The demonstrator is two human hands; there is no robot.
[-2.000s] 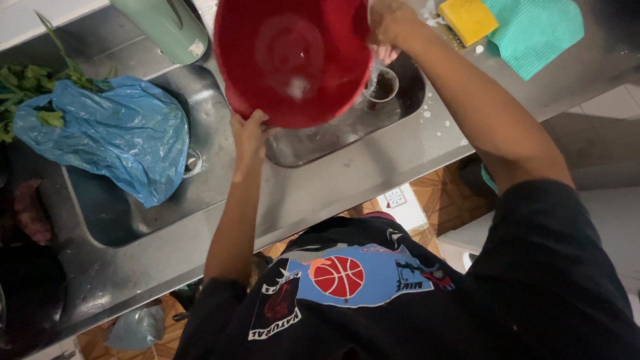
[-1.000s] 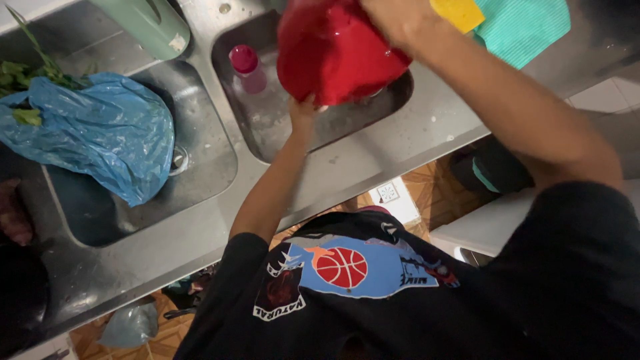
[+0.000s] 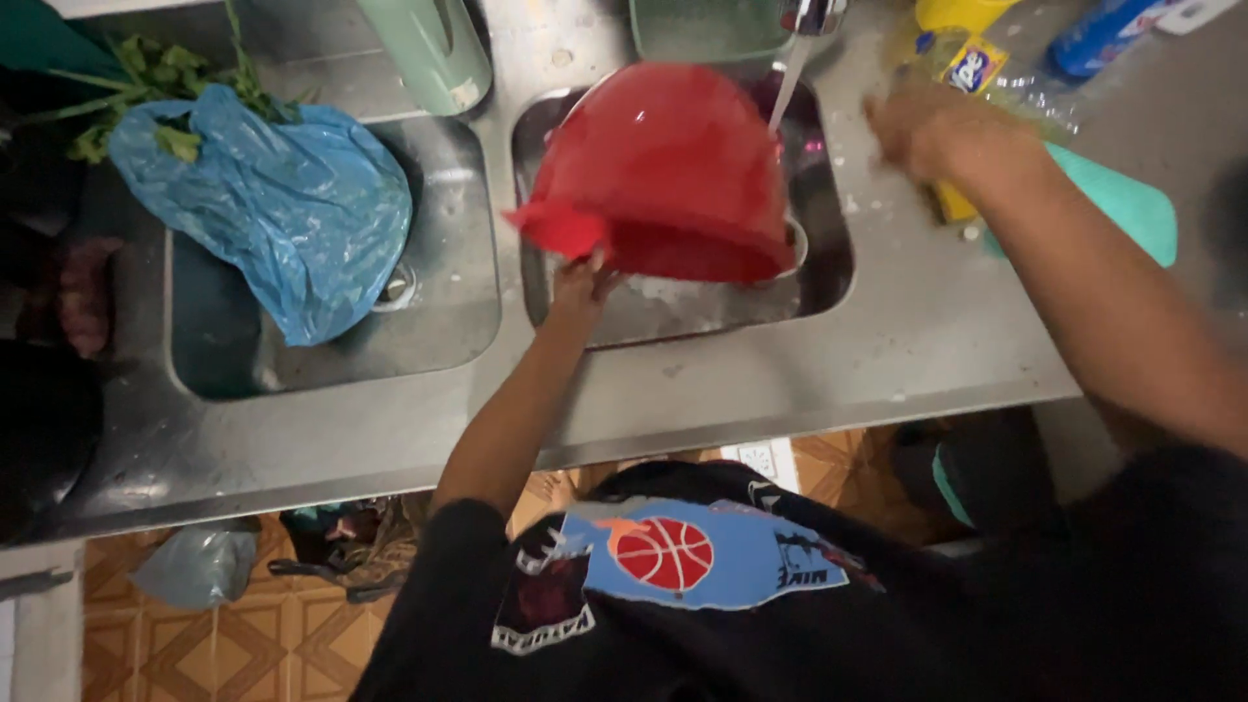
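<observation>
A red plastic basin (image 3: 673,161) is tipped over in the right sink bowl (image 3: 838,263), its opening turned toward me. My left hand (image 3: 585,283) grips its near rim at the lower left. Water runs from a faucet (image 3: 811,15) at the basin's far right side. My right hand (image 3: 912,132), blurred, is off the basin, above the counter close to a yellow sponge (image 3: 954,203); whether its fingers touch the sponge is unclear. A turquoise cloth (image 3: 1116,200) lies right of it, partly behind my forearm. Behind the basin a pale round rim shows in the sink.
A blue plastic bag (image 3: 283,205) with leafy greens (image 3: 166,78) lies over the left sink bowl (image 3: 448,244). Beyond stand a pale green container (image 3: 429,54) and a greenish tub (image 3: 707,29). A clear bottle (image 3: 1033,97) and a blue bottle (image 3: 1102,39) are at the far right.
My right hand has let go of the basin and moved right, over the counter. The basin has been tipped further, with its opening toward me, and sits lower in the sink.
</observation>
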